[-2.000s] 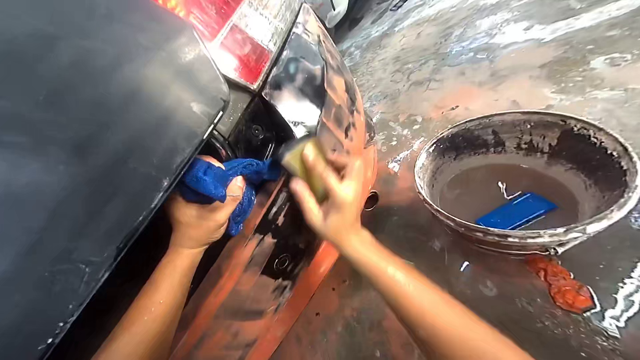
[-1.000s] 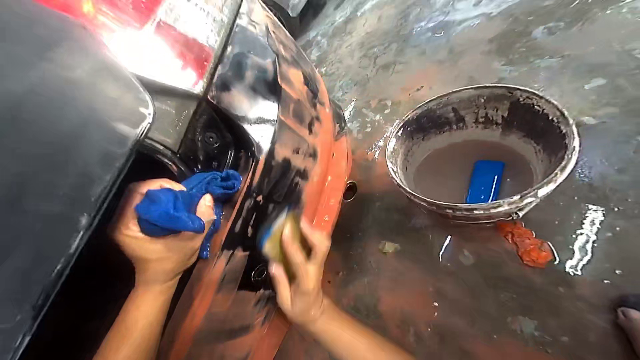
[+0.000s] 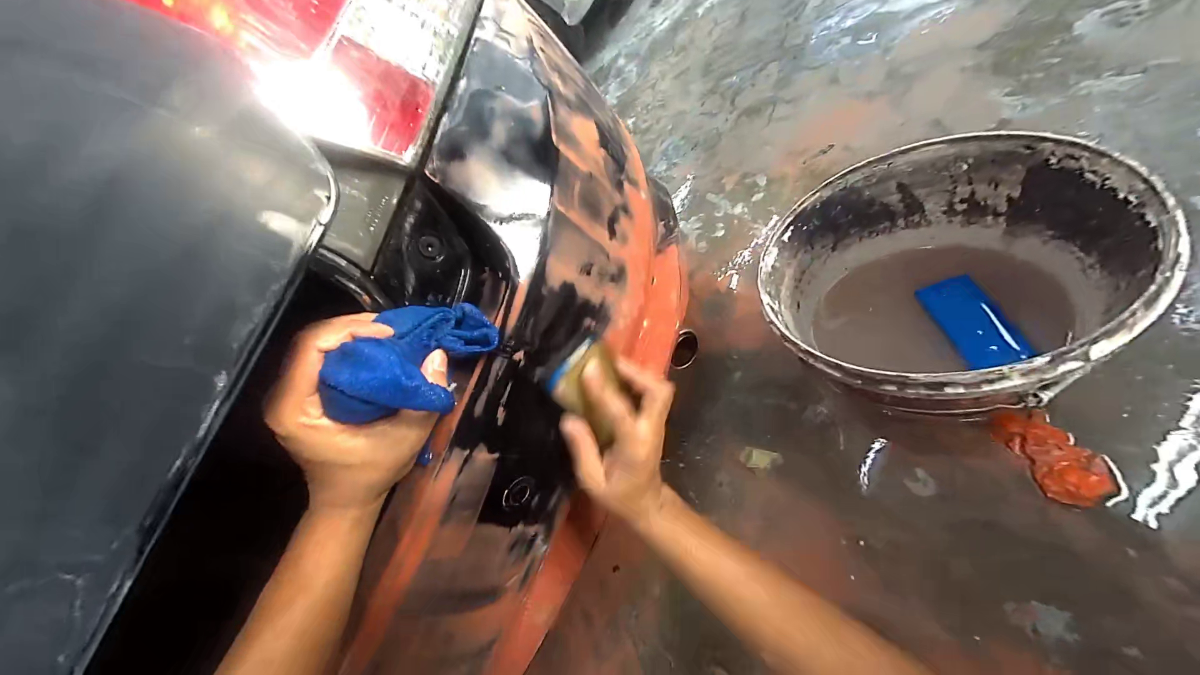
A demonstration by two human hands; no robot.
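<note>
My left hand (image 3: 352,431) grips a bunched blue cloth (image 3: 394,361) beside the inner edge of a car's rear bumper (image 3: 586,234). The bumper shows patches of black, orange and brownish finish and looks wet. Blurred a little, my right hand (image 3: 623,431) holds a sanding block or folded abrasive sheet (image 3: 591,389), olive-brown with a blue edge, against the black part of the bumper. A red and clear tail light (image 3: 347,84) is above my left hand. The dark body panel (image 3: 122,309) lies to the left of both hands.
A stained bucket (image 3: 966,380) of murky grey-brown water stands on the wet floor at right, with a blue flat block (image 3: 975,323) in it. An orange-red crumpled thing (image 3: 1059,459) lies beside it. A small pale scrap (image 3: 759,458) is on the floor near the bumper.
My right hand has moved the block along the bumper, from near the cloth to lower down, then slightly back up. My left hand keeps hold of the cloth. The view has shifted somewhat.
</note>
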